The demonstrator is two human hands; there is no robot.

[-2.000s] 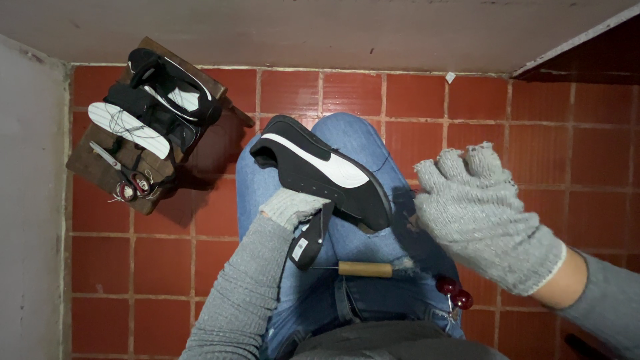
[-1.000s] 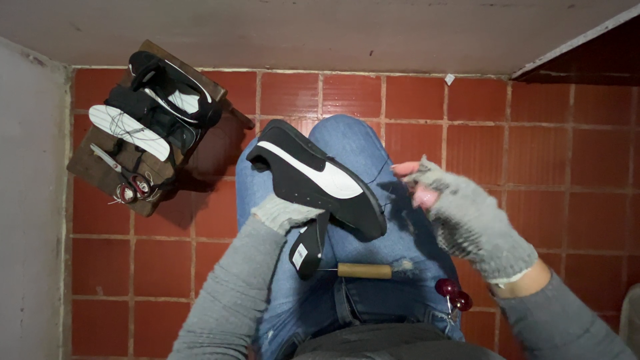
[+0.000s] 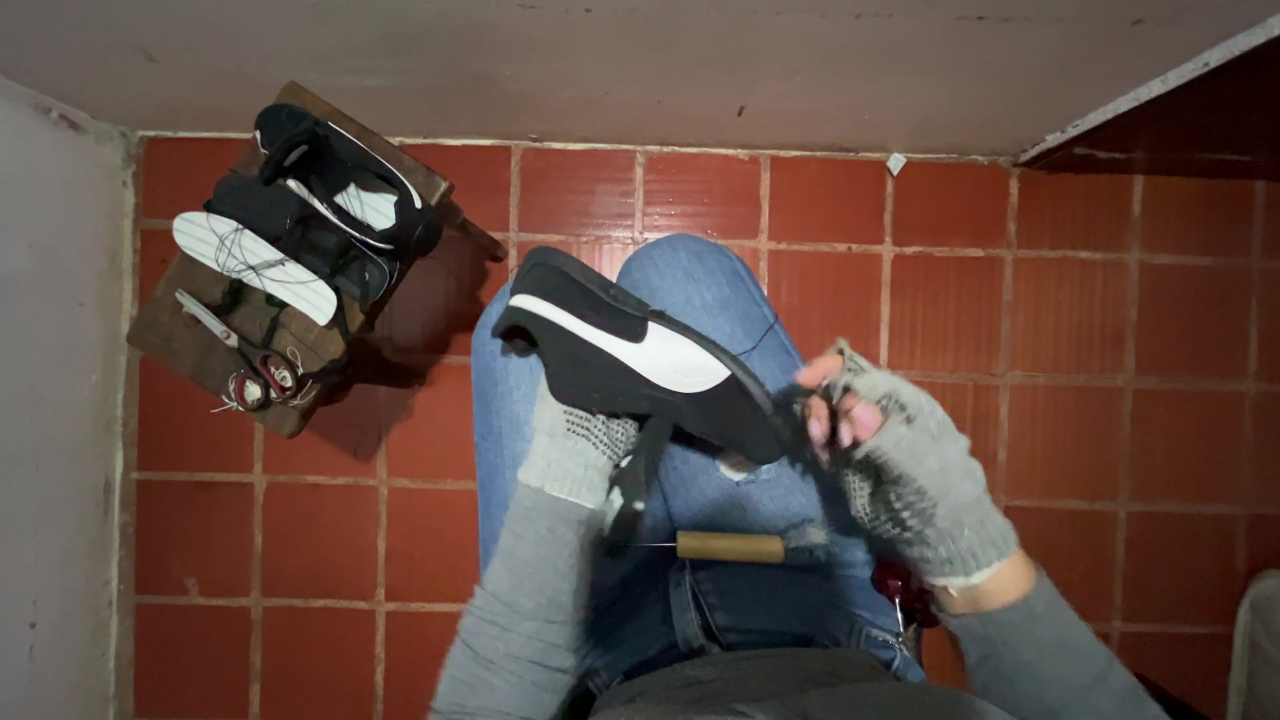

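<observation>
A black sneaker [image 3: 640, 350] with a white side stripe lies tilted above my lap, its sole edge facing away from me. My left hand [image 3: 585, 430], in a grey fingerless knit glove, holds it from below; the shoe hides the fingers. The shoe's black tongue hangs blurred beside that wrist. Near the toe, my right hand [image 3: 840, 405], gloved the same way, has its fingers curled; whether they pinch the dark thread [image 3: 762, 338] I cannot tell. Across my jeans lies an awl [image 3: 730, 547] with a wooden handle and thin metal shaft.
A small wooden stool [image 3: 180, 340] at the left bears another black shoe [image 3: 385, 190], a white sole [image 3: 255, 265] with tangled thread on it, and scissors [image 3: 240, 345]. Dark red balls [image 3: 900, 590] hang by my right hip. A wall [image 3: 640, 75] stands ahead.
My right hand has come from the right to the shoe's toe, its fingers now curled. The shoe has tipped, so more of its sole edge faces up, and the tongue has moved.
</observation>
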